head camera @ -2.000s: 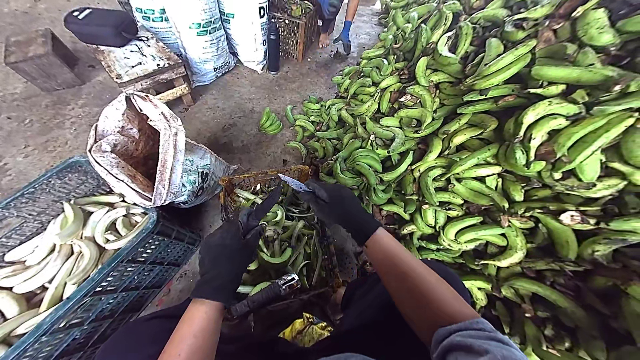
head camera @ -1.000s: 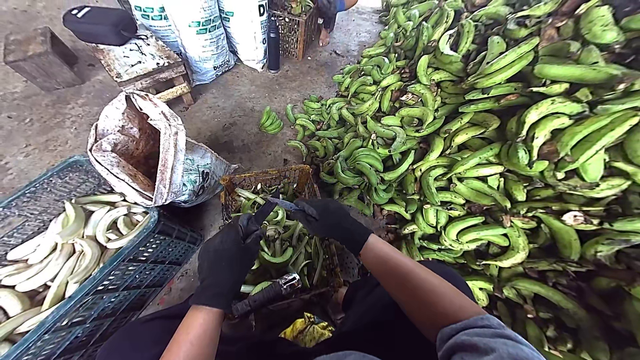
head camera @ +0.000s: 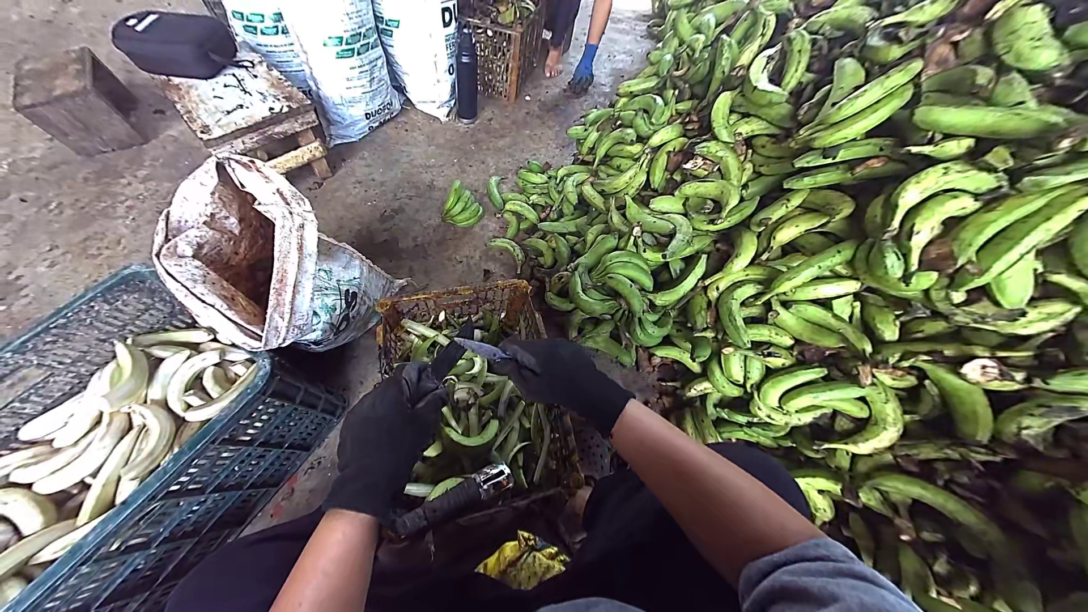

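My right hand (head camera: 565, 374), in a black glove, grips a small knife (head camera: 482, 348) whose blade points left. My left hand (head camera: 387, 433), also gloved in black, is closed around a dark, narrow, flat piece (head camera: 449, 355) that I cannot identify; its upper end meets or overlaps the knife's tip. Both hands are above an orange-brown crate (head camera: 455, 299) holding green peels and what look like plantain pieces (head camera: 476, 433). A dark handle with a shiny metal end (head camera: 463, 497) lies across the crate's near side.
Peeled plantains (head camera: 127, 425) fill a dark green plastic crate (head camera: 263, 442) at left. A stained open sack (head camera: 327, 280) stands behind it. Green plantains (head camera: 765, 212) are heaped at right. Farther back are white sacks (head camera: 340, 68), a wooden stool (head camera: 234, 110) and a person's blue-gloved hand (head camera: 584, 68).
Since two seconds ago, the knife and my right hand have come down and slightly left. The other person's blue-gloved hand, out of clear sight one second ago, shows again near the floor.
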